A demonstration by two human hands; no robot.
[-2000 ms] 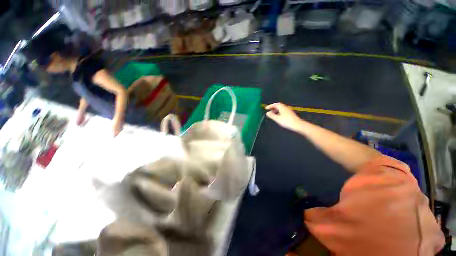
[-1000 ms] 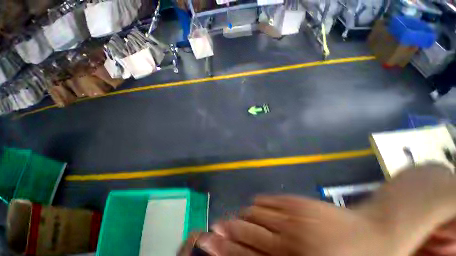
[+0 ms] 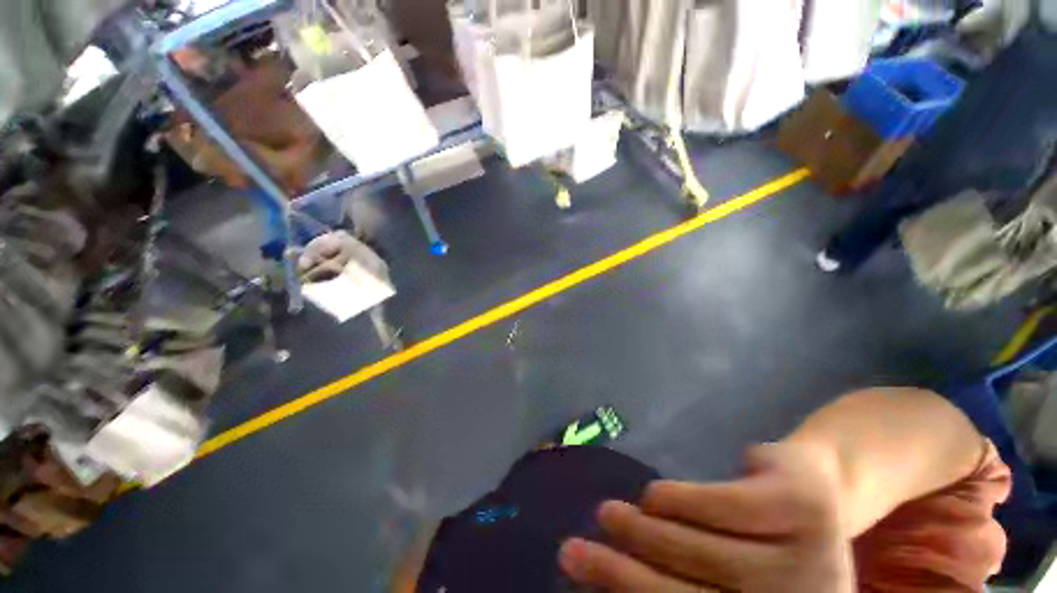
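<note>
My right hand (image 3: 719,521) is at the lower right, blurred, its back up and its fingers side by side and pointing left. Nothing shows in it, but its palm side is hidden. An orange sleeve is behind the wrist. Under the fingertips is dark cloth (image 3: 527,521) with a small blue marking. My left hand is not in view; a narrow tan strip at the cloth's left edge is too small to tell. Pale handbags (image 3: 533,99) hang on a grey-blue rack (image 3: 226,127) across the floor.
More bags (image 3: 151,434) hang at the left. A yellow lane line (image 3: 522,301) crosses the grey floor. A blue bin (image 3: 904,95) is beside a brown carton (image 3: 840,145). A person in dark clothes (image 3: 916,197) stands at the right, near beige bag pieces (image 3: 979,249).
The view has swung right and closer to the racks. The white table, green crates and pale table corner have left the picture. Dark cloth now shows under my right hand.
</note>
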